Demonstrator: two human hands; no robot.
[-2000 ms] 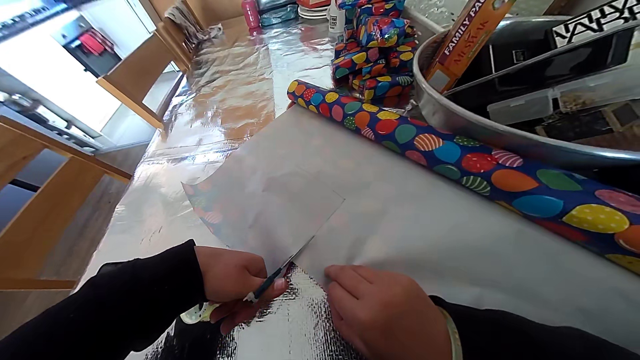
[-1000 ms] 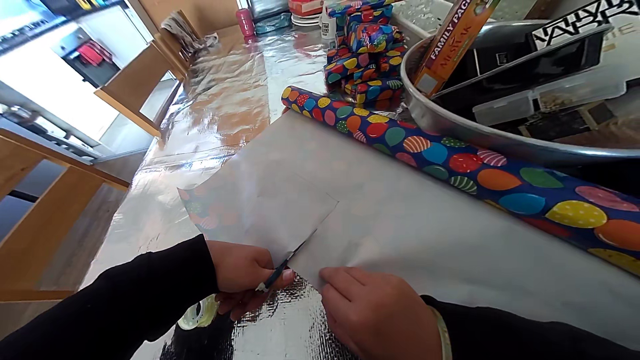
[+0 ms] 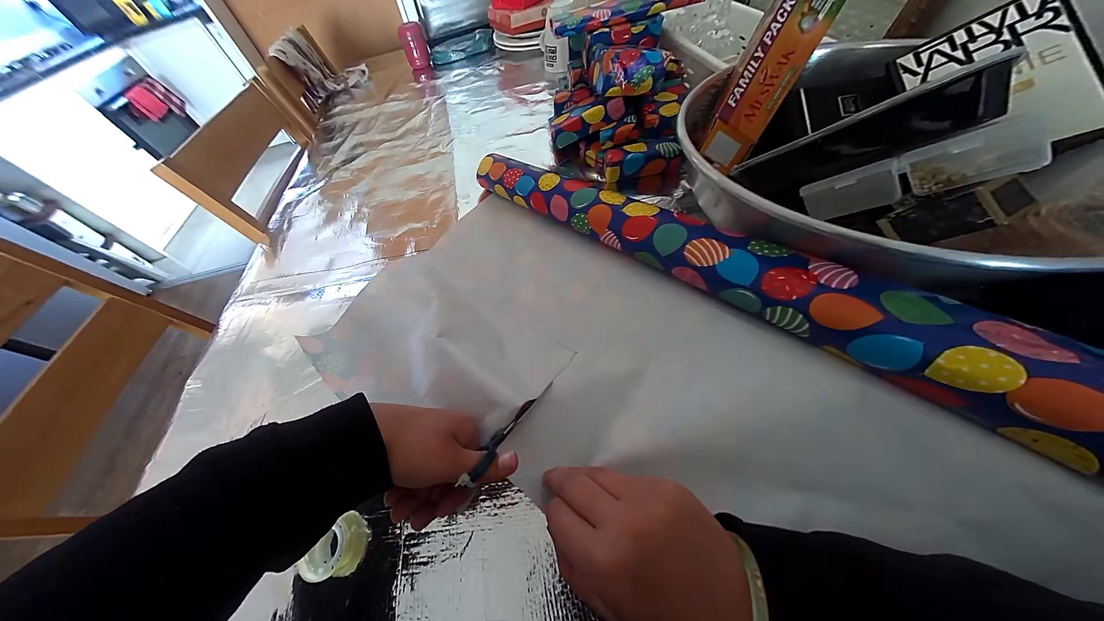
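My left hand grips a pair of scissors, whose blades lie in a cut at the near edge of a sheet of wrapping paper, pale back side up. A thin drawn line runs on from the blade tips and turns a corner. Just right of the cut, my right hand pinches the paper's near edge. The sheet comes off a roll of wrapping paper with balloons on dark blue, lying diagonally behind it. A roll of clear tape is beside my left wrist.
A foil-like cover lies over the table. Parcels wrapped in balloon paper are stacked behind the roll. A large metal basin holding boxes and plastic containers stands at the right. Wooden chairs line the left side, and a pink bottle stands far back.
The scissors have moved a little farther into the paper along the drawn line, and the cut is longer. The right hand stays on the near edge.
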